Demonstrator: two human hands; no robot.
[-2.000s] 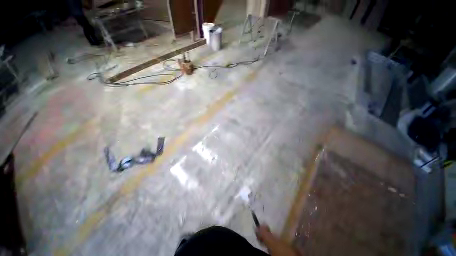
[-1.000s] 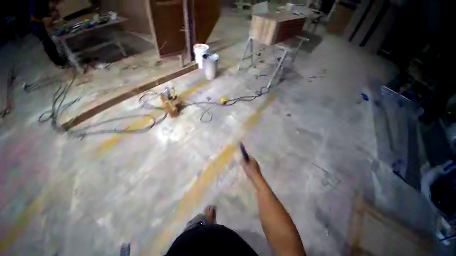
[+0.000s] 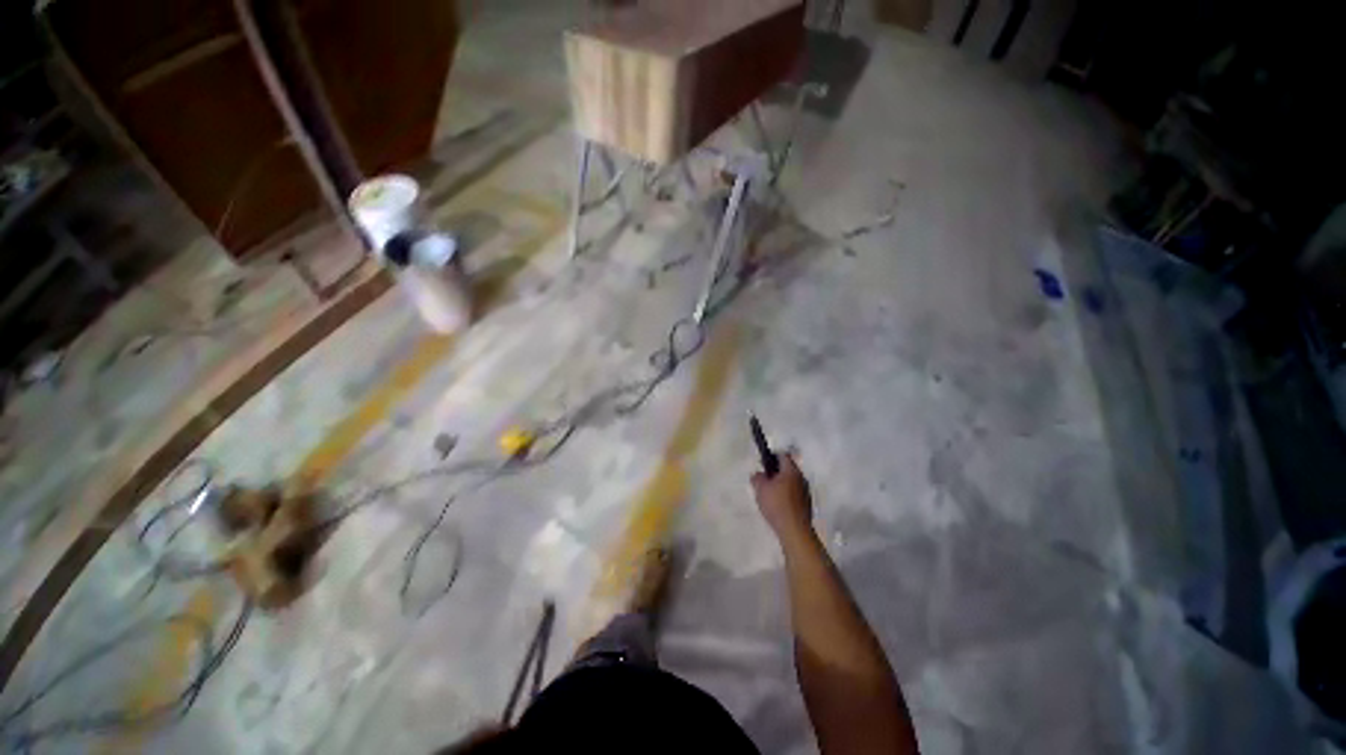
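My right hand is stretched out over the floor, closed around a dark, slim tool, probably the utility knife. The tool points up and slightly left. My left hand cannot be made out; only a small skin-toned patch shows at the bottom edge, left of my dark clothing. A box-like wooden carcass with a striped pale end and reddish-brown side rests on grey metal sawhorses at the top centre.
White buckets stand beside a large brown panel structure. A long timber board lies on the left. A tan power tool and black cords lie on the floor. Plastic-covered items are at right.
The view has moved forward across the floor. The carcass, buckets and cords appear nearer, and the brown panel at lower right has left view. My right hand still holds the dark tool.
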